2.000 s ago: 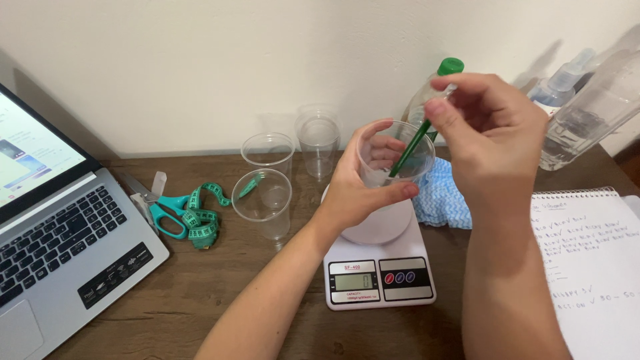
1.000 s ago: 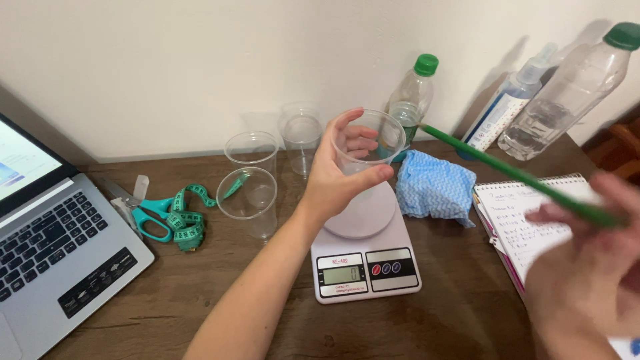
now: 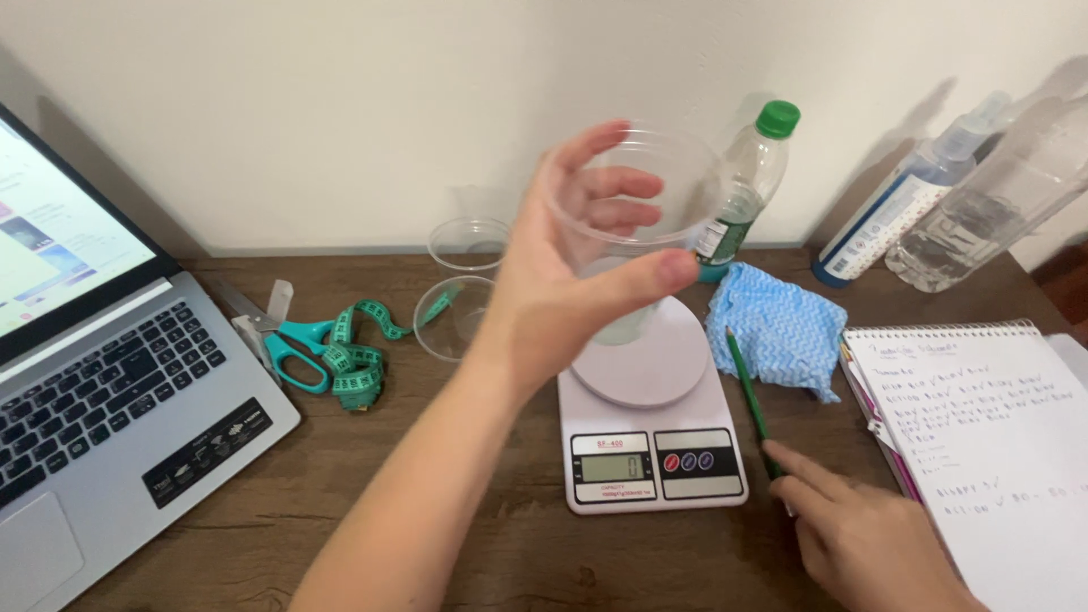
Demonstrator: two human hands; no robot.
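Observation:
My left hand holds a clear plastic cup by its side, above the round plate of a white digital kitchen scale. The scale's display reads 0. At the right of the scale, my right hand has its fingertips on the lower end of a green pencil. The pencil lies along the table beside the scale, its upper end by a blue patterned cloth. Whether the fingers still grip the pencil is unclear.
A laptop, teal-handled scissors and a green tape measure are at left, near clear cups. Behind the cloth stands a green-capped bottle; a spray bottle, a larger bottle and a spiral notebook are at right.
My right hand has brought the green pencil from inside the cup down to the table at the right of the scale. My left hand still holds the cup over the scale.

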